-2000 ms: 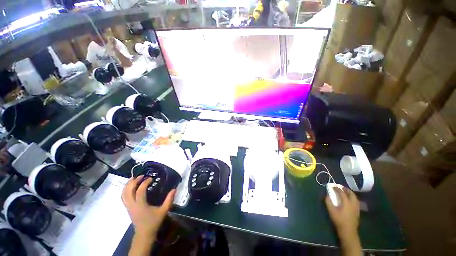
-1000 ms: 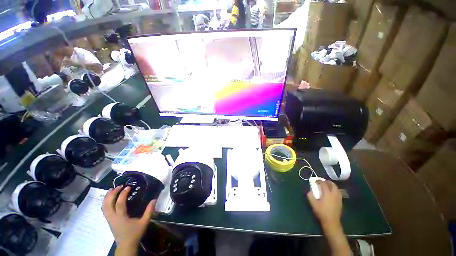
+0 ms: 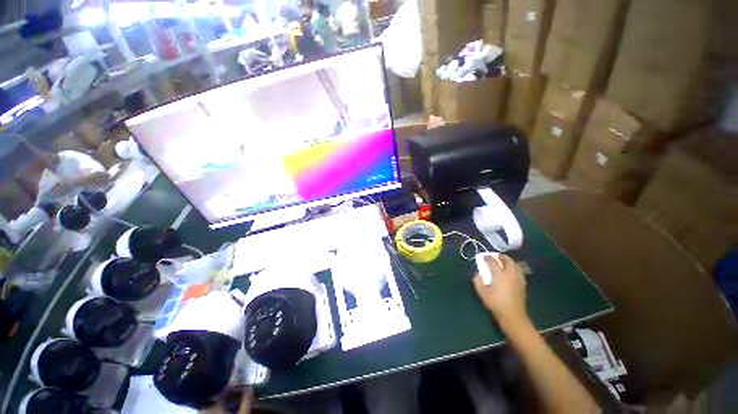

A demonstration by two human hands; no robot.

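My right hand (image 3: 503, 289) rests on the white computer mouse (image 3: 488, 267) at the right of the green bench. My left hand (image 3: 241, 400) shows only as a bit of fingers at the bottom edge, beside the nearest dome camera (image 3: 194, 368); the rest is hidden or cut off. A second dome camera (image 3: 280, 325) stands to its right, black ball facing me, with small round LEDs. A white mounting bracket (image 3: 370, 303) lies right of that. The monitor (image 3: 267, 137) shows bright pictures and a yellow-pink-blue area.
A yellow tape roll (image 3: 419, 242) and a black label printer (image 3: 469, 166) with a curled white label strip (image 3: 498, 225) stand on the right. A white keyboard (image 3: 311, 237) lies below the monitor. Several dome cameras (image 3: 101, 321) line the left. Cartons (image 3: 603, 149) are stacked at right.
The view has turned right and tilted, so the bench things sit further left. My left hand has gone from the front of the left camera to the bottom edge. My right hand stays on the mouse.
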